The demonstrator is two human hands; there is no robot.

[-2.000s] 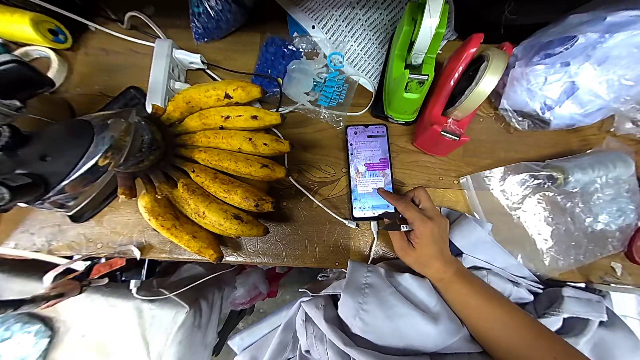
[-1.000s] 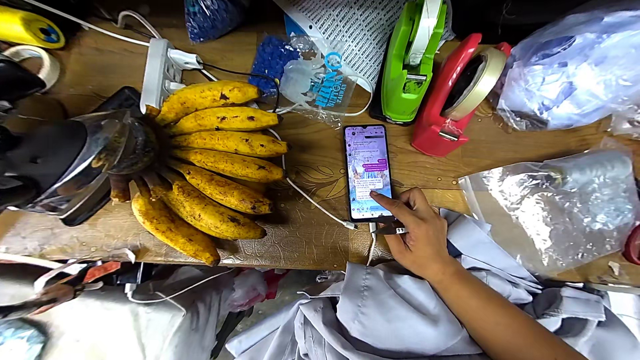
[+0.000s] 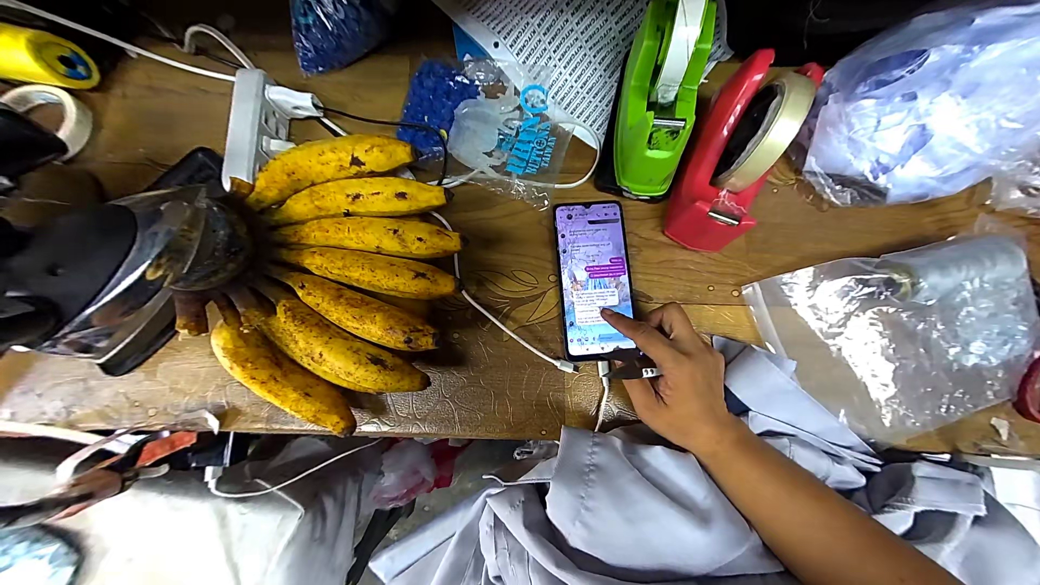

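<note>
My right hand (image 3: 678, 374) reaches in from the lower right, its index fingertip on the lower part of the lit screen of a smartphone (image 3: 591, 276). Between its thumb and fingers is a small dark object (image 3: 632, 370) with a silvery part, too hidden to identify. The phone lies face up on the wooden table, with a white cable (image 3: 603, 398) at its bottom edge. Another white cable (image 3: 508, 329) ends beside the phone's lower left corner. Grey fabric (image 3: 634, 496) lies below my wrist. My left hand is out of view.
A bunch of ripe bananas (image 3: 349, 268) lies left of the phone, beside a white power strip (image 3: 248, 122). Green (image 3: 662, 106) and red (image 3: 731, 162) tape dispensers stand above right. A clear plastic bag (image 3: 910, 325) lies at right. The table's front edge (image 3: 471, 429) runs below.
My index fingertip has moved slightly left on the phone screen, and the messages shown have shifted a little upward. The bananas and tape dispensers have stayed in place.
</note>
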